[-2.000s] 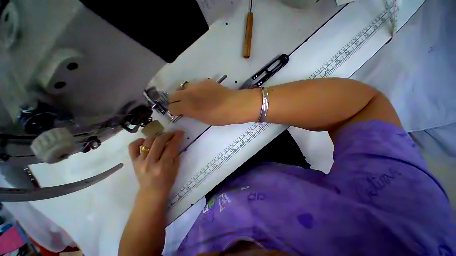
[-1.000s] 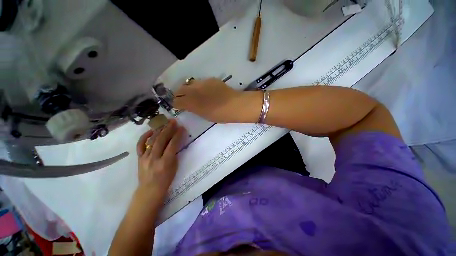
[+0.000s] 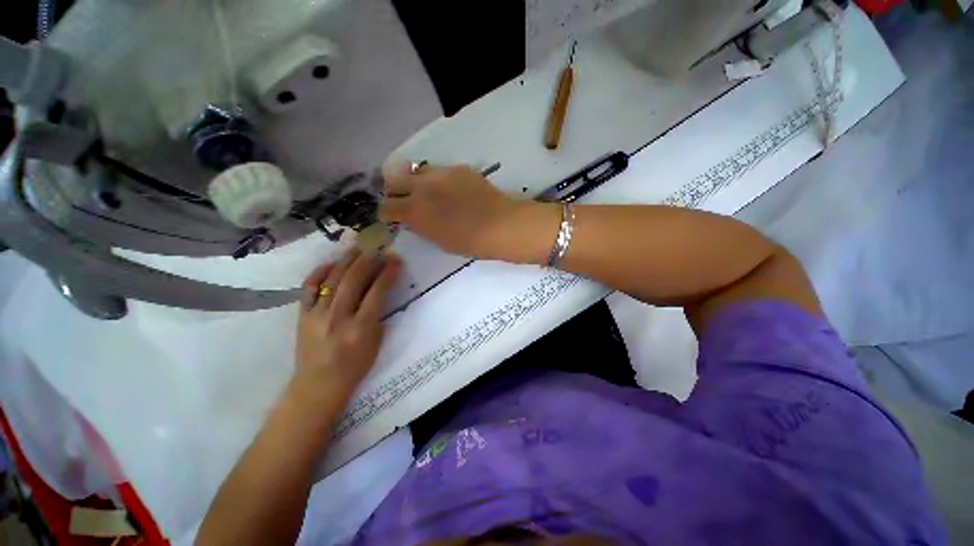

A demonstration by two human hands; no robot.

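The off-white sewing machine head [image 3: 320, 128] stands at the upper left, with its needle area beside my fingertips. A small tan block [image 3: 374, 237] sits at the needle area, between my hands. My left hand [image 3: 347, 320] lies palm down, fingertips just below the block; fabric under it is hard to tell from the white table. My right hand [image 3: 443, 208] is bent at the right side of the needle area. A slim grey metal tool [image 3: 490, 169] sticks out behind it, seemingly held, but its grip is hidden. Sheer white fabric [image 3: 139, 373] spreads at the left.
Black thread snips [image 3: 590, 174] lie right of my right hand, and a wooden-handled awl [image 3: 559, 109] behind them. A printed ruler tape [image 3: 491, 322] runs along the front edge. The grey lamp [image 3: 160, 283] reaches in from the left. A red basket [image 3: 43, 485] is at the lower left.
The view has shifted, so the machine head and lamp show further right and more fully. Both hands stay close at the needle area, with only slight finger movement.
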